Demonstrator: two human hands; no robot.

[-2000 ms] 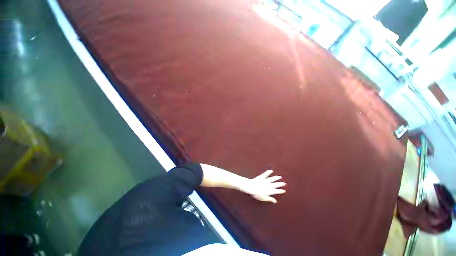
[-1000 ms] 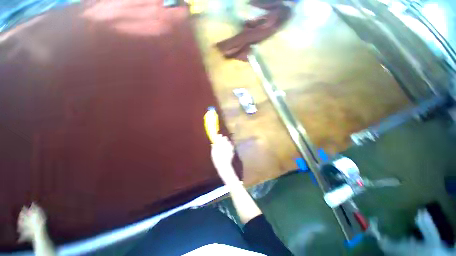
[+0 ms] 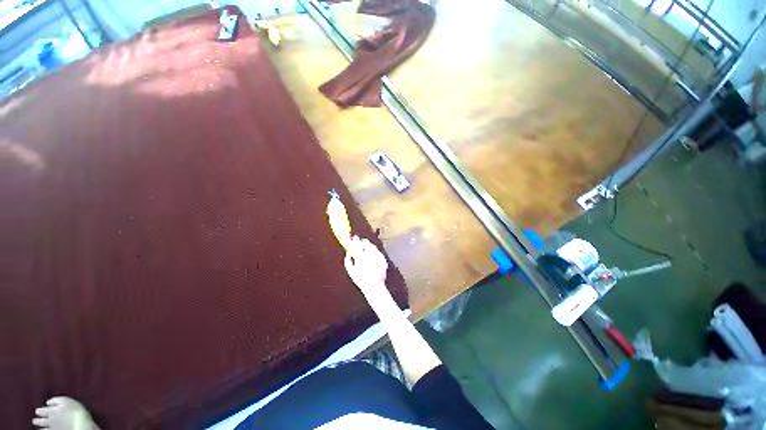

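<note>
Dark red cloth covers the left part of the table in a thick lay, its cut end running along bare wood. My right hand is at the near right corner of the cloth, its fingers closed on the lower end of a yellow-handled tool with a dark tip pointing away. The fingers hide that end. My left hand is low at the left, partly cut off by the picture's edge, fingers spread over the cloth and holding nothing. A small silver metal block lies on the wood beside the cloth end.
A long metal rail crosses the table, with a white motor unit at its near end. A crumpled red remnant lies over the rail. Another metal block is at the far cloth corner. Plastic wrapping is at lower right.
The view has swung from along the lay to the cloth end and rail. My right hand has come to the yellow tool and stays there. My left hand is now lower in the picture.
</note>
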